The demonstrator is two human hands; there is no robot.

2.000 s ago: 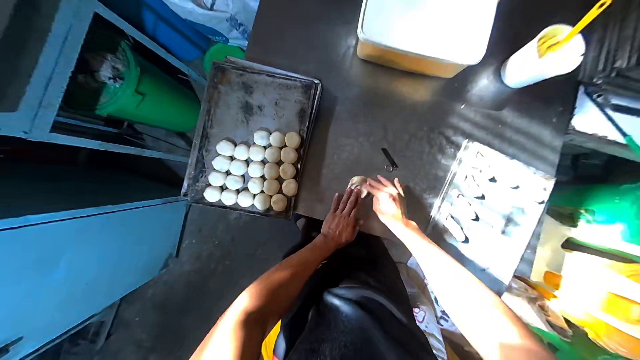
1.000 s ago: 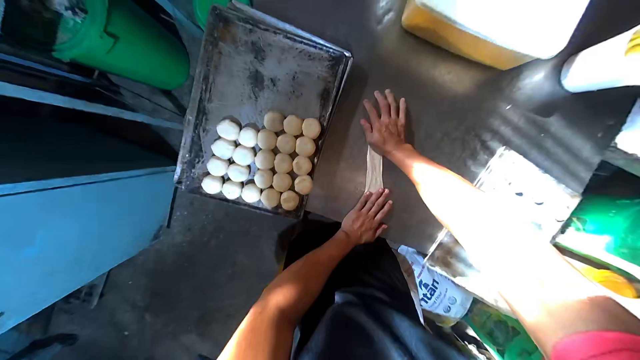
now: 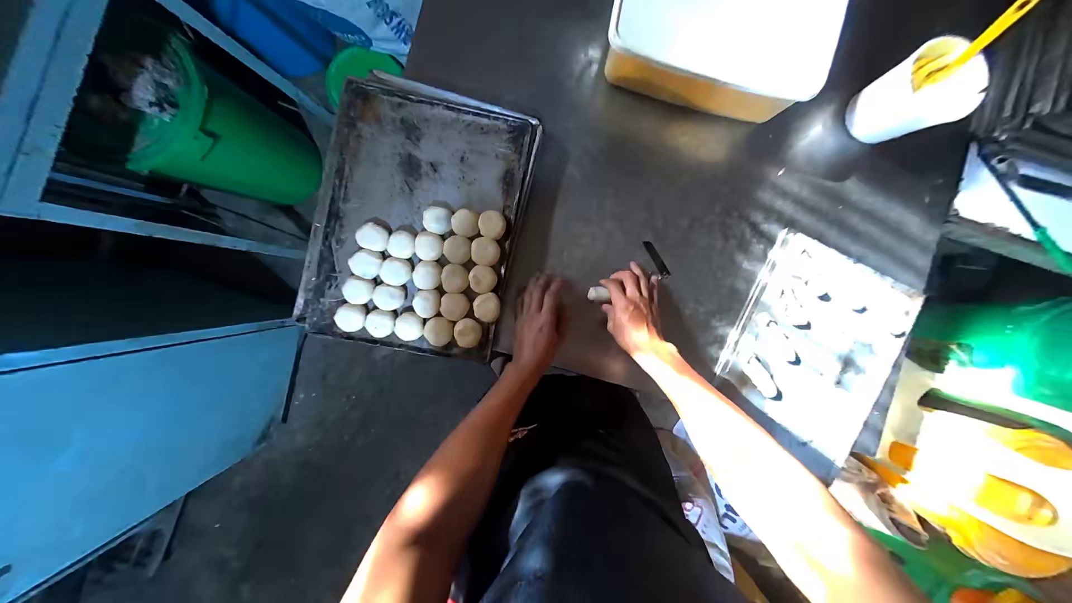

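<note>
On the dark tabletop, my right hand (image 3: 634,308) has its fingers over a small pale dough piece (image 3: 599,294), whose left end shows beside them. My left hand (image 3: 538,322) lies on the table near the baking tray, fingers forward, with nothing seen in it. Several round dough balls (image 3: 427,275) fill the near part of the worn metal baking tray (image 3: 410,159) at the left. Just beyond my right fingertips lies a small dark-bladed tool (image 3: 657,258). A sunlit second tray (image 3: 825,343) on the right holds several shaped dough pieces (image 3: 760,377).
A large tub with a white lid (image 3: 729,42) stands at the back. Right of it is a white container (image 3: 917,88) with a yellow-handled utensil (image 3: 988,42) in it. A green bin (image 3: 234,142) stands in the blue metal frame at left. Yellow items lie beyond the right tray.
The long flat dough strip under both hands a second ago no longer shows; a short piece is now at my right hand. My left hand has moved left, towards the tray of balls.
</note>
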